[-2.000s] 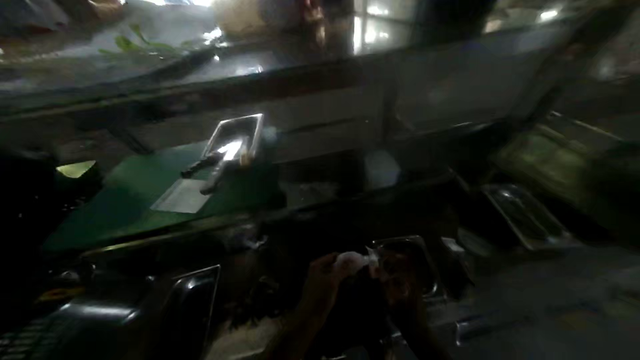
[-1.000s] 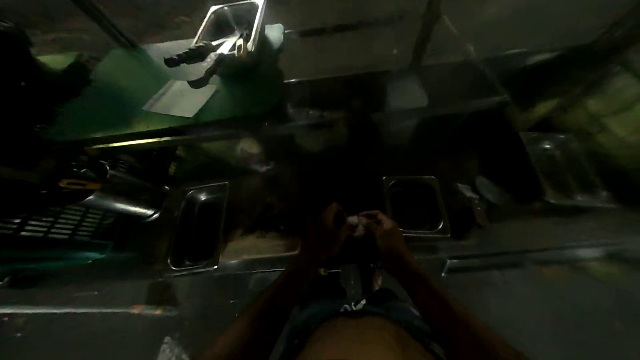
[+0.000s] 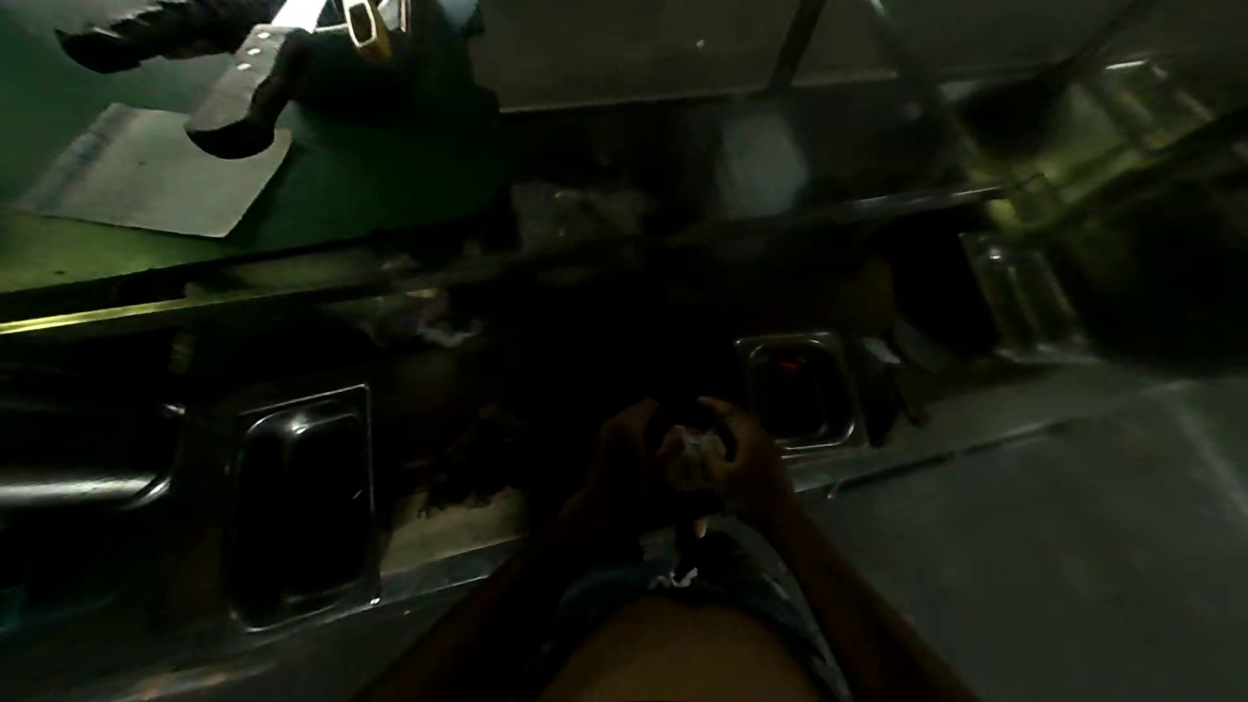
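Both my hands meet low in the middle of the dim view, close in front of my body. A small pale, crumpled item [image 3: 694,456] lies between them; its kind is too dark to tell. My left hand [image 3: 629,453] curves around its left side, the fingers mostly in shadow. My right hand [image 3: 749,463] has its fingers bent against the item's right side. Just right of the hands sits a small steel pan [image 3: 801,447] with something reddish inside. On the left is a longer rectangular steel pan [image 3: 369,487], dark inside.
At the upper left, a green surface [image 3: 390,175] bears a pale cloth or sheet [image 3: 156,175] and a dark-handled knife [image 3: 249,93]. A pale board [image 3: 458,531] lies left of my hands. The steel counter edge [image 3: 936,458] runs before me; a clear container [image 3: 1029,302] stands right.
The view has tilted downward and come closer to the counter. My hands stay together around the small pale item.
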